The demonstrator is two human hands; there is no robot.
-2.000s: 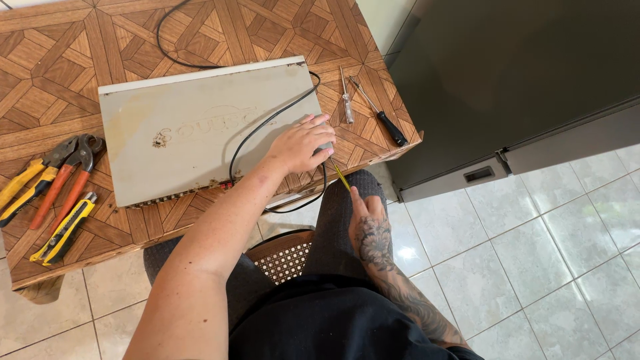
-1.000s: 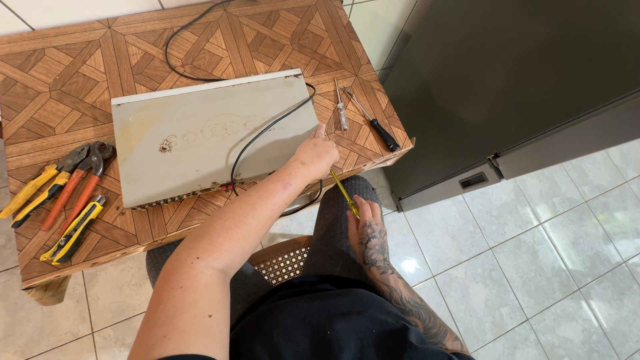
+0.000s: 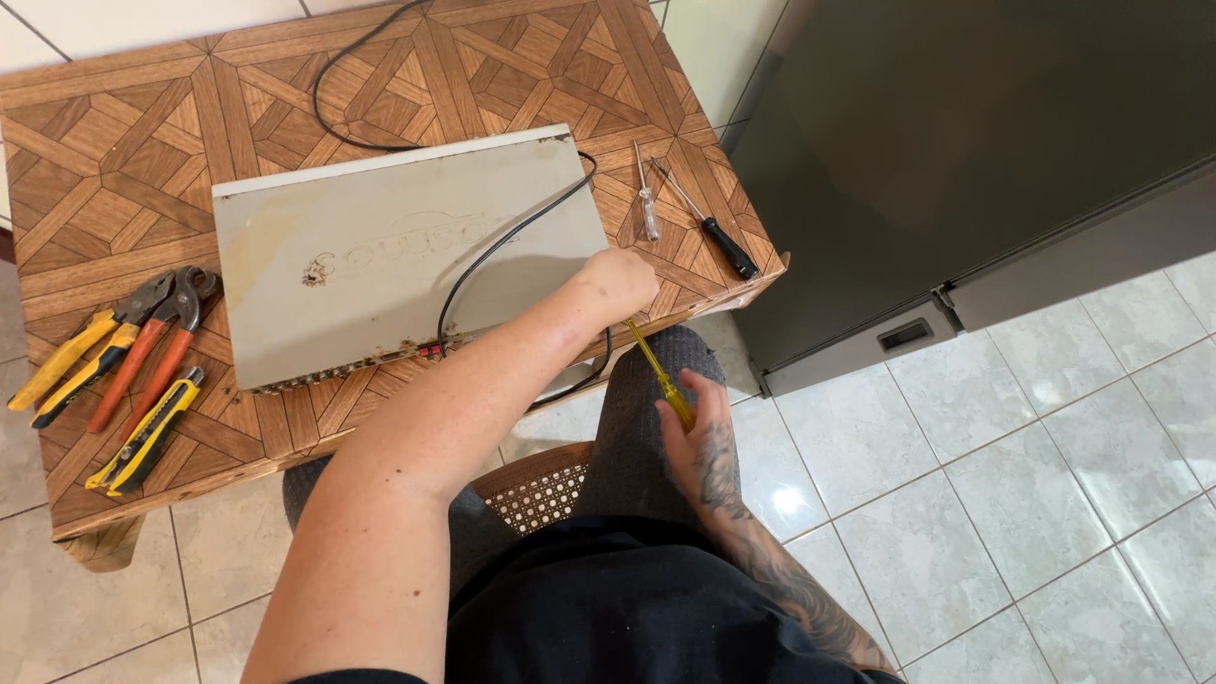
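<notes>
A beige metal device case (image 3: 408,256) with rust spots and a row of connectors along its near edge lies on the wood-patterned table. My left hand (image 3: 622,285) is at the case's near right corner, bent downward with its fingers hidden, so what it holds does not show. Over my right thigh, my right hand (image 3: 698,413) grips the yellow transparent handle of a screwdriver (image 3: 676,404). Its shaft points up toward my left hand. A black cable (image 3: 494,245) crosses the top of the case and hangs past the table's near edge.
Pliers with yellow-black handles (image 3: 95,347), red-handled pliers (image 3: 157,347) and a yellow utility knife (image 3: 147,437) lie left of the case. To its right are a clear-handled screwdriver (image 3: 648,204) and a black-handled screwdriver (image 3: 727,247). A dark appliance (image 3: 931,161) stands at right.
My left hand has gone from lying spread at the case's right side to bent down at its near corner. The fingers of my right hand have loosened around the screwdriver handle.
</notes>
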